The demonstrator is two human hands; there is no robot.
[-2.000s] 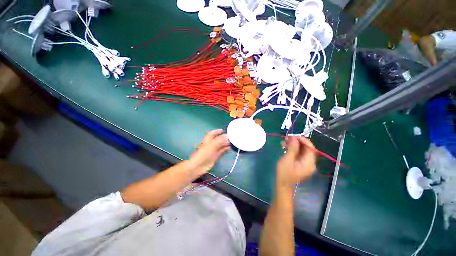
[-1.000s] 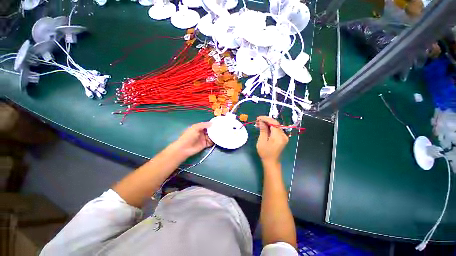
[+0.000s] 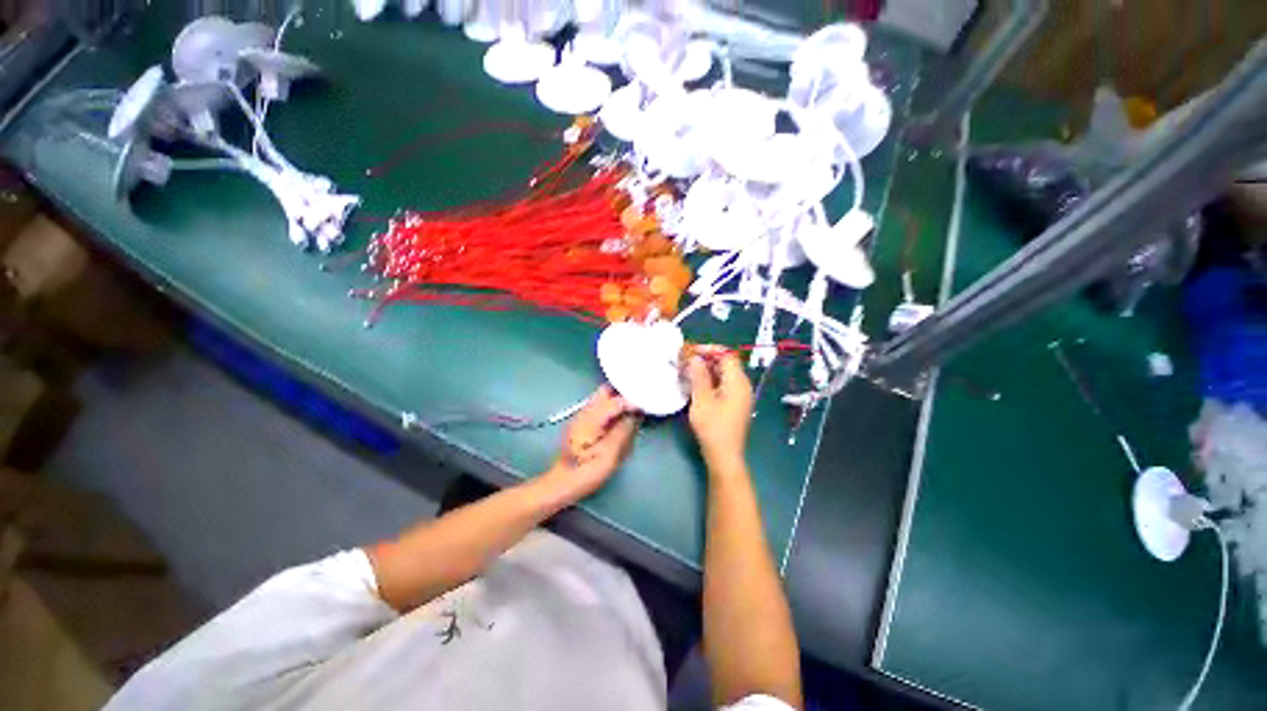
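A white disc housing is held over the green bench, its flat face turned up. My left hand grips it from below at its lower left edge; the fingertips are partly hidden behind it. My right hand is at the disc's right edge, pinching a red lead wire that runs to the right. A white cable with thin dark wires trails left from the disc along the bench. A fanned pile of red leads with orange tabs lies just beyond.
Piled white discs with cables lie beyond the disc. Bundled disc units lie at far left. A slanting metal post rises at right, over a dark gap. A single disc unit and a dark plastic bag lie beyond it.
My right hand has moved in from the right to the disc's edge. My left hand has shifted down under the disc. The trailing cable now lies out to the left on the bench.
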